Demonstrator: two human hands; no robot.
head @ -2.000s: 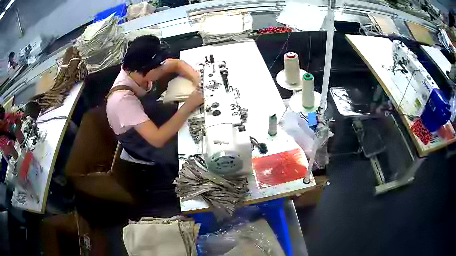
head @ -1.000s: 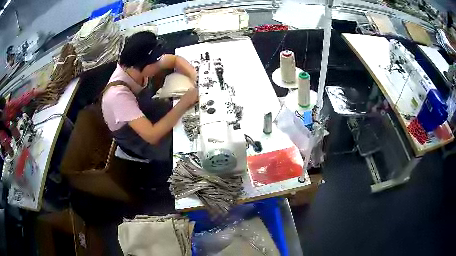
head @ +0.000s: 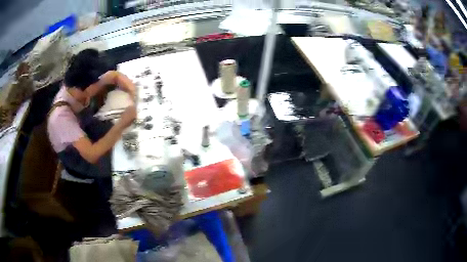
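Neither of my hands is in the picture. The frame is blurred. Nearest in front of me, a stack of beige cloth pieces (head: 104,250) lies at the bottom edge, cut off by it. Beside it is a clear plastic-covered beige pile (head: 184,248) with blue parts of a bin or frame (head: 217,235). Above them, a bundle of beige straps (head: 153,204) lies on the near end of a white machine table (head: 192,107), against the sewing machine's handwheel end (head: 156,179). A seated person (head: 77,117) holds beige cloth (head: 115,104) at the machine.
Two thread cones (head: 228,77) stand right of the machine table, near a pale upright pole (head: 267,61). A red-orange sheet (head: 215,179) lies on the table corner. Another machine table (head: 333,66) with a blue container (head: 393,108) stands at right. Brown cartons (head: 43,169) are at left.
The view has swung right, so the person, machine and table sit further left, and more of the right-hand area shows. The person's hands remain at the machine with the cloth.
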